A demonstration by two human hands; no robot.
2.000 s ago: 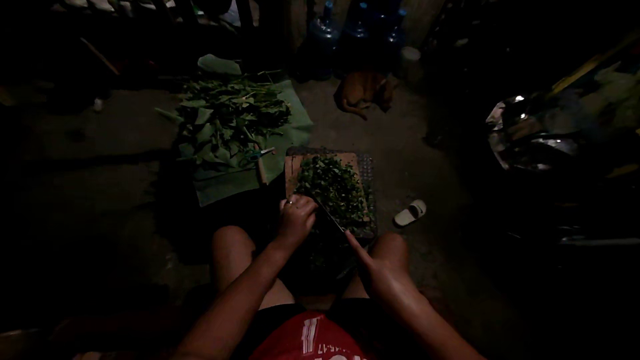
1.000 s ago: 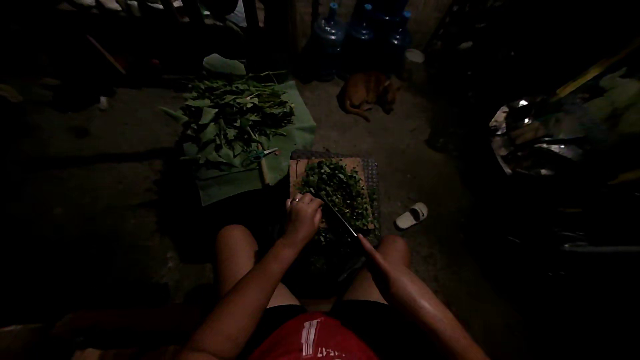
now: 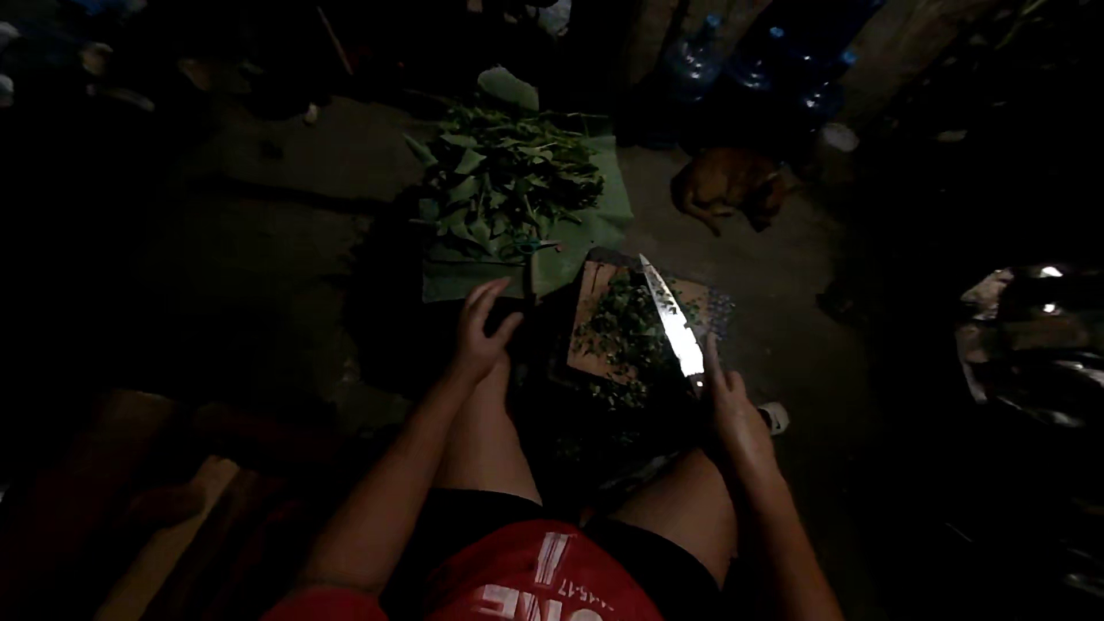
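My right hand (image 3: 729, 405) grips the handle of a kitchen knife (image 3: 673, 323), its bright blade lying over the right part of a wooden cutting board (image 3: 586, 297) and pointing away from me. Chopped green leaves (image 3: 625, 323) cover much of the board and spill past its near edge. Off the board to the left, my left hand (image 3: 485, 332) is raised with thumb and fingers apart, holding nothing. Beyond it lies a heap of leafy green stems (image 3: 509, 172) on large green leaves or sheets (image 3: 617, 194).
A brown dog (image 3: 729, 185) lies curled on the floor beyond the board, near large blue water bottles (image 3: 694, 65). One light slipper (image 3: 775, 417) is beside my right wrist. Shiny metal or plastic items (image 3: 1026, 345) stand at the right. Much of the surroundings is dark.
My left hand has left the chopped leaves and moved left, its fingers now spread. The knife has turned so that its broad blade catches the light. The view has swung left.
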